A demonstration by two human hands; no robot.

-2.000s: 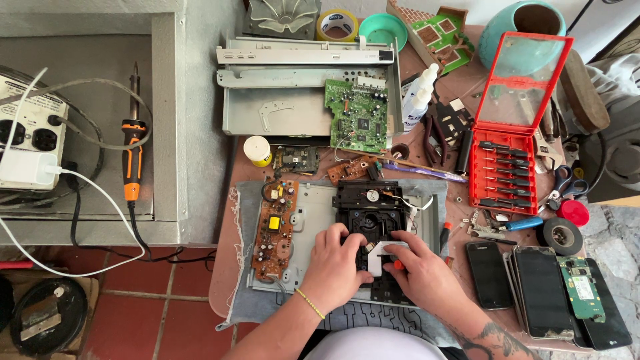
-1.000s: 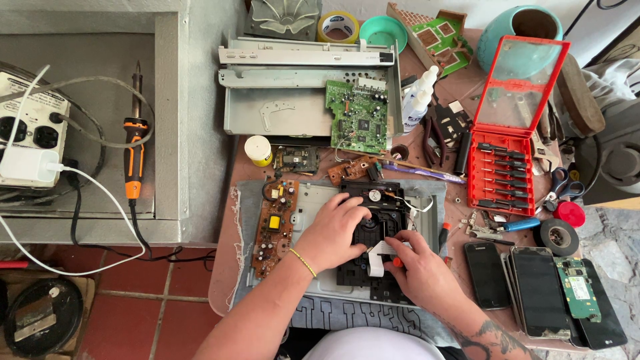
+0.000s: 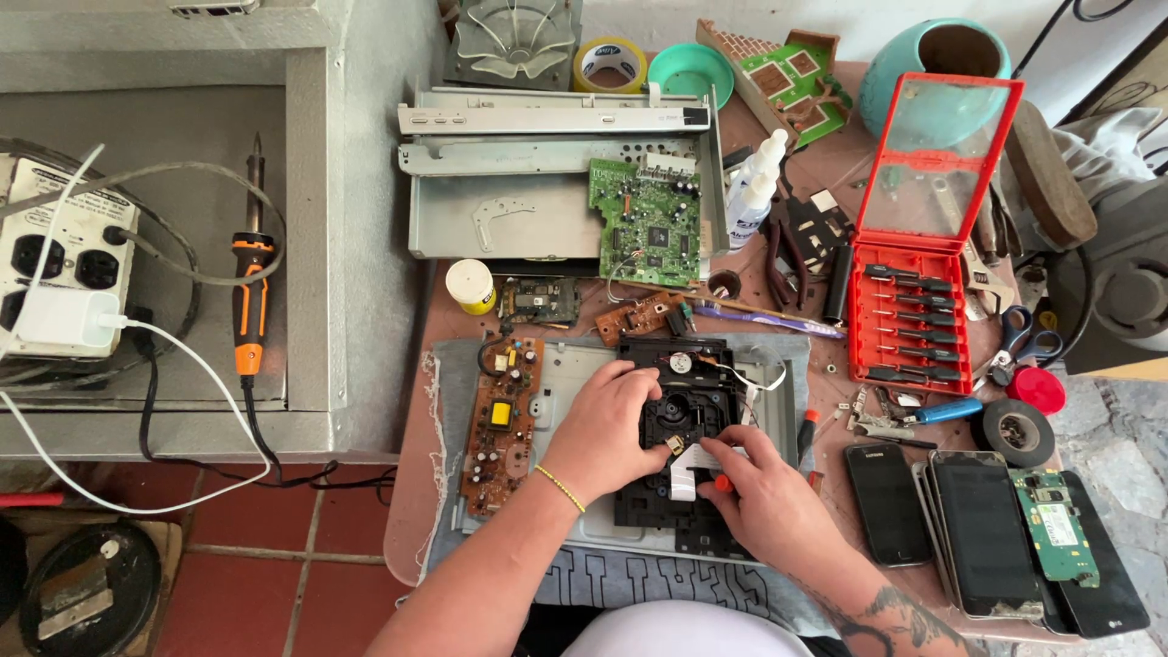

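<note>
A black optical drive mechanism (image 3: 675, 411) lies on a grey metal plate (image 3: 570, 365). My left hand (image 3: 611, 429) rests on the mechanism's left side, thumb tip beside a small gold-coloured part (image 3: 675, 444). My right hand (image 3: 766, 488) is at its right side, with a white flat ribbon cable (image 3: 683, 479) at its fingertips and a small screwdriver with an orange-red handle end (image 3: 724, 484) held in the fingers. The screwdriver's shaft is hidden. Left of the mechanism lies a brown power circuit board (image 3: 500, 415) with a yellow transformer.
Behind stand an open metal casing (image 3: 511, 196) with a green circuit board (image 3: 652, 224), alcohol bottles (image 3: 756, 187) and a red screwdriver case (image 3: 908, 315). Phones (image 3: 890, 502) and black tape (image 3: 1013, 432) lie at right. A soldering iron (image 3: 251, 306) lies in a grey recess at left.
My left hand has drawn back slightly from the upper middle of the mechanism toward its left side, with the thumb now by the small gold-coloured part. My right hand stays at the ribbon cable.
</note>
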